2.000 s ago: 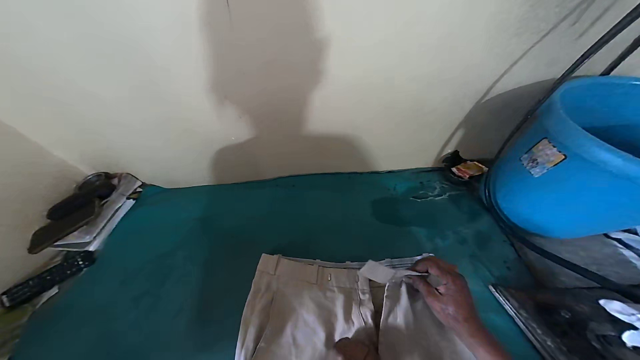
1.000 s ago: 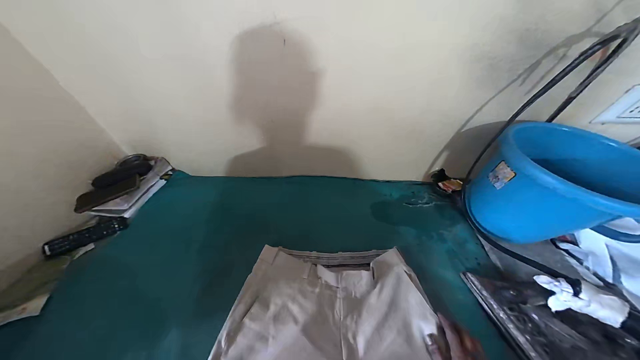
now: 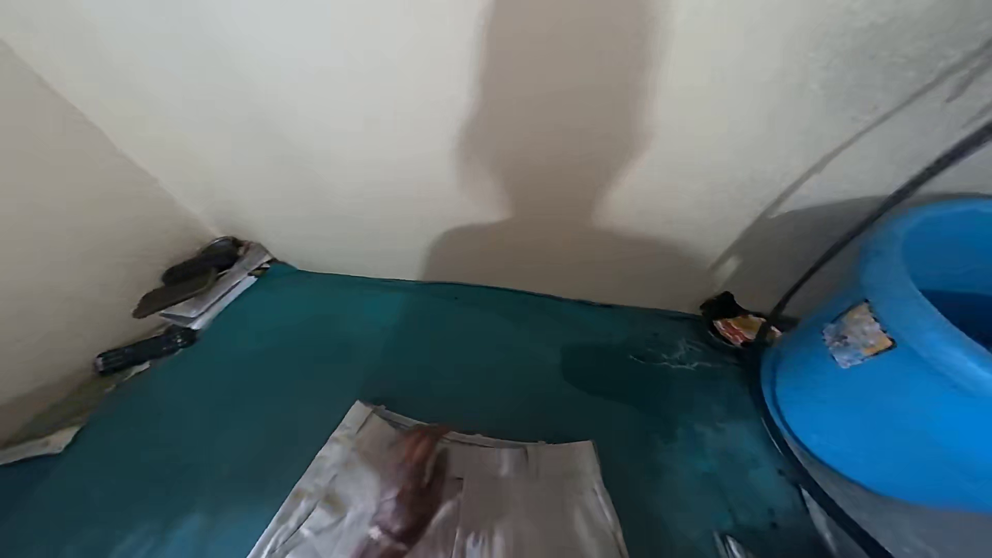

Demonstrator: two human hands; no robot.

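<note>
A pair of beige trousers (image 3: 535, 496) lies at the bottom centre of the head view, on a green-covered surface, with its waistband toward the wall. My left hand (image 3: 411, 488) is over the left part of the trousers, its fingers reaching the waistband. It is blurred, so whether the fingers pinch the cloth cannot be made out. My right hand is out of view. The trouser legs run beyond the lower edge of the picture.
A blue plastic tub (image 3: 876, 411) stands at the right, with a black cable or hose (image 3: 814, 267) beside it. Near the left wall are a remote control (image 3: 145, 350), dark cases (image 3: 182, 293) and papers (image 3: 221, 298). A small torn packet (image 3: 740, 325) lies by the back wall.
My left hand has come into view over the trousers; my right hand, at their lower right a second ago, has left the view. The waistband now lies flatter. The view has shifted.
</note>
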